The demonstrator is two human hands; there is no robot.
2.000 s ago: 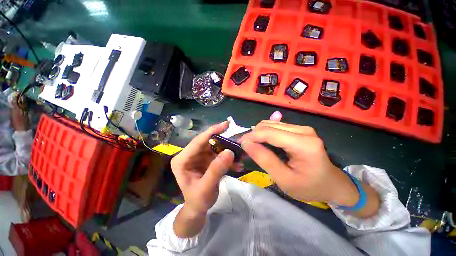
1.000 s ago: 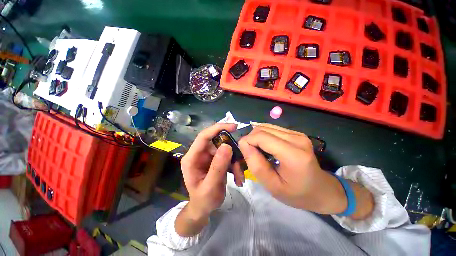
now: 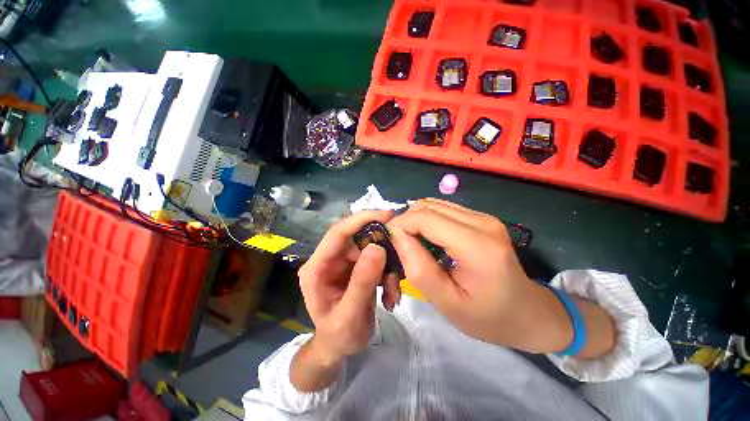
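A black watch housing (image 3: pixel 374 237) with gold bits inside is held tilted between my hands. My left hand (image 3: pixel 341 284) grips it, with the thumb over its open side. My right hand (image 3: pixel 469 263) is at its right edge with bent fingers; a thin dark tool-like tip shows below these fingers, but I cannot tell what it is. A blue band circles my right wrist. A white wipe (image 3: pixel 372 201) lies just behind my fingertips. A dark case (image 3: pixel 519 235) lies on the bench, partly hidden behind my right hand.
A red foam tray (image 3: pixel 526 177) with black cases lies at the far right. A pink round item (image 3: pixel 448 183), a small bottle (image 3: pixel 292 196), a bag of small parts (image 3: pixel 332 136), a black box (image 3: pixel 251 111) and a white unit (image 3: pixel 185 99) stand nearer the left. Red trays (image 3: pixel 103 279) are stacked at left.
The housing has turned so that its open side faces up more. My right hand has shifted slightly, and the dark case behind it has come into view. The view has moved a little.
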